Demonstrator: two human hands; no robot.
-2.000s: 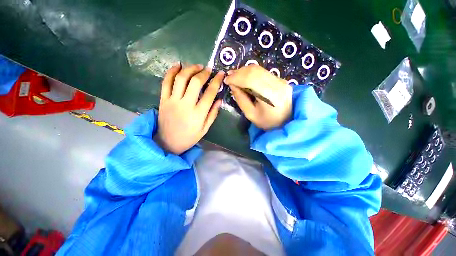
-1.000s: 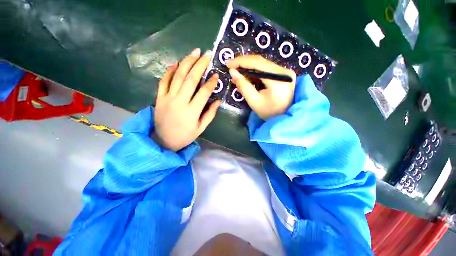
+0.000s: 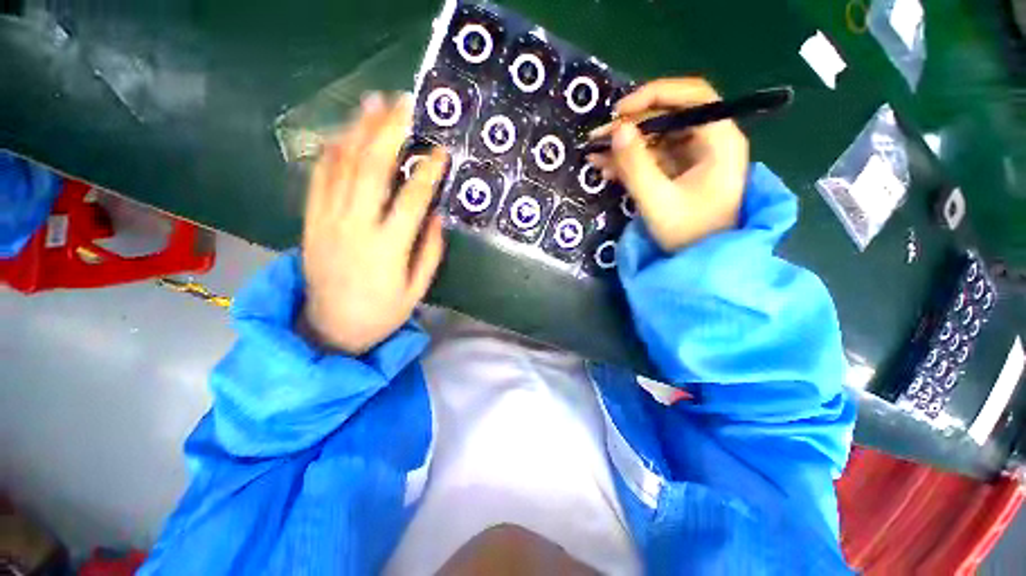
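The dark tray [image 3: 501,167] with shiny clear edges lies tilted on the green bench top, holding rows of black round components [image 3: 528,72] with white rings. My left hand [image 3: 366,231] lies flat over the tray's left edge, fingers spread, thumb and index finger near the lower left component. My right hand [image 3: 689,158] is over the tray's right part, gripping black tweezers [image 3: 720,110] that point left towards the components. The tweezers' tip is near the middle row; whether it holds a part is too small to tell. My right hand hides several components.
A zip bag [image 3: 866,180], a second clear bag [image 3: 900,36], a white slip [image 3: 822,59] and a small pale square part [image 3: 952,207] lie at the right. Another ringed tray [image 3: 951,338] is at the far right. Red crates [image 3: 113,239] stand below the bench edge.
The tray has shifted left in the view. My right hand has moved right with the tweezers, uncovering components in the middle and lower rows. My left hand has moved slightly left.
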